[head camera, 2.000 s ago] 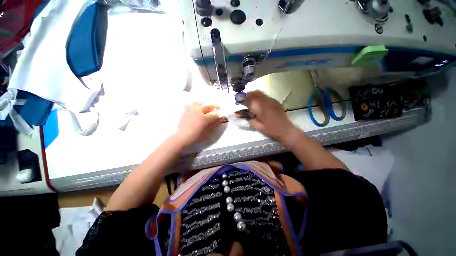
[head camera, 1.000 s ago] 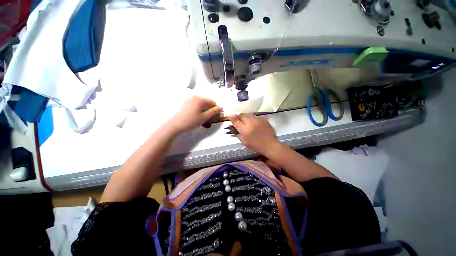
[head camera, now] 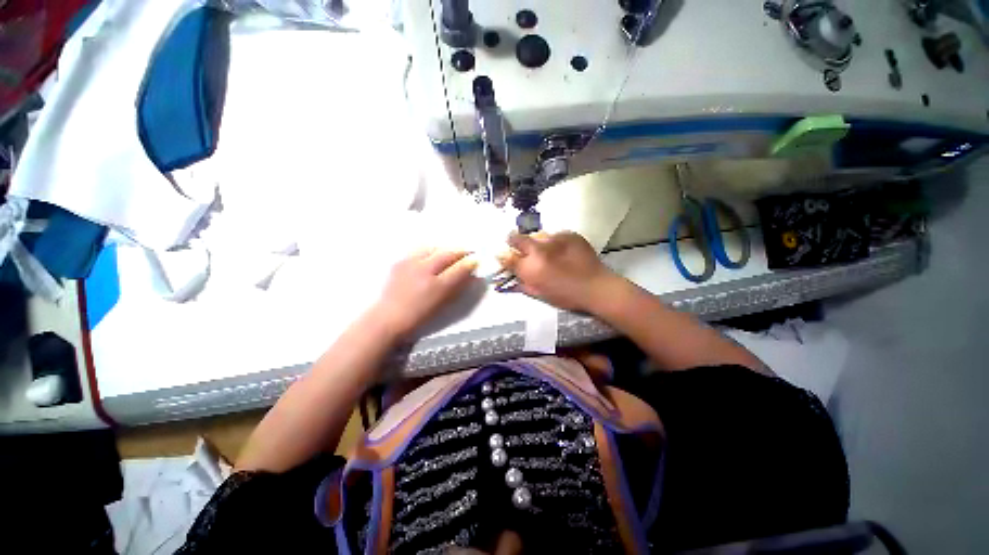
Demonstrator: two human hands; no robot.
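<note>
A small white fabric piece (head camera: 490, 260) lies under the fingertips of both hands, just in front of the presser foot; glare hides its outline. My left hand (head camera: 432, 284) presses on it from the left. My right hand (head camera: 559, 269) has its fingers curled at its right side, with a small dark metal tool, perhaps snips (head camera: 505, 284), under the fingers. The needle area (head camera: 528, 206) of the white sewing machine (head camera: 694, 65) is right above the fingertips. A narrow white strip (head camera: 541, 330) hangs over the table's front edge below my right hand.
Blue-handled scissors (head camera: 707, 241) lie right of my right hand, beside a black patterned pouch (head camera: 813, 228). White cloth with blue panels (head camera: 179, 87) is heaped at the left. Small white scraps (head camera: 279, 265) lie left of my left hand. The grey ruled edge (head camera: 456, 344) runs before the body.
My hands drew close together nearer the front edge, then moved slightly back up toward the presser foot. The white strip now shows at the table's front edge.
</note>
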